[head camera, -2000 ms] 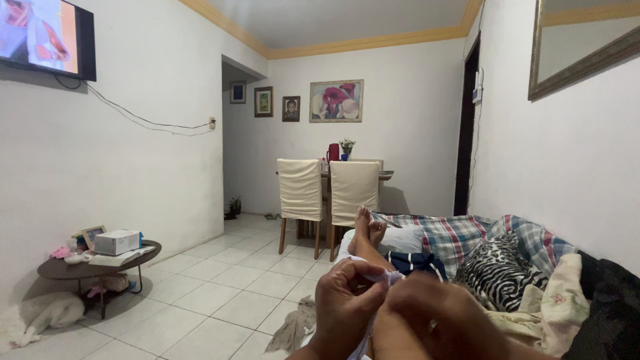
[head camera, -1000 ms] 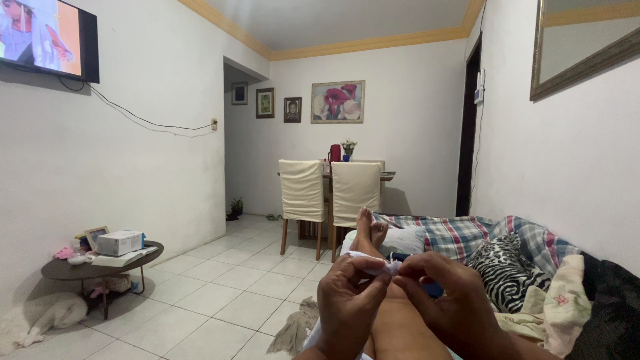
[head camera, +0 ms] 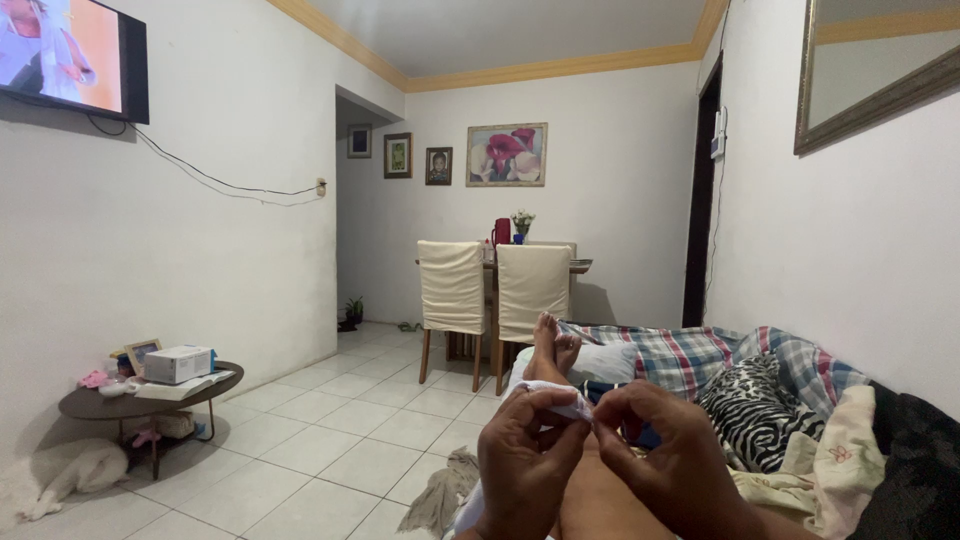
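A piece of white cloth (head camera: 559,397) is pinched in my left hand (head camera: 525,457), between thumb and index finger, and part of it lies over the fingers. My right hand (head camera: 664,450) meets it at the cloth's right end, thumb and index finger closed together there. Whether a needle or thread is between the fingertips is too small to tell. Both hands are above my outstretched bare legs (head camera: 600,495), which rest on the sofa with the feet crossed at its far end.
A zebra-print cushion (head camera: 757,412), a plaid cover (head camera: 682,356) and a cream embroidered cloth (head camera: 847,457) lie on the sofa. A grey cloth (head camera: 442,499) hangs beside it. At left, a white animal (head camera: 79,472) lies by a round low table (head camera: 97,405). Covered chairs (head camera: 452,289) stand ahead.
My right hand was blurred two seconds ago and now shows sharply, its fingertips at the cloth's end. More of the white cloth shows over my left fingers than one second ago.
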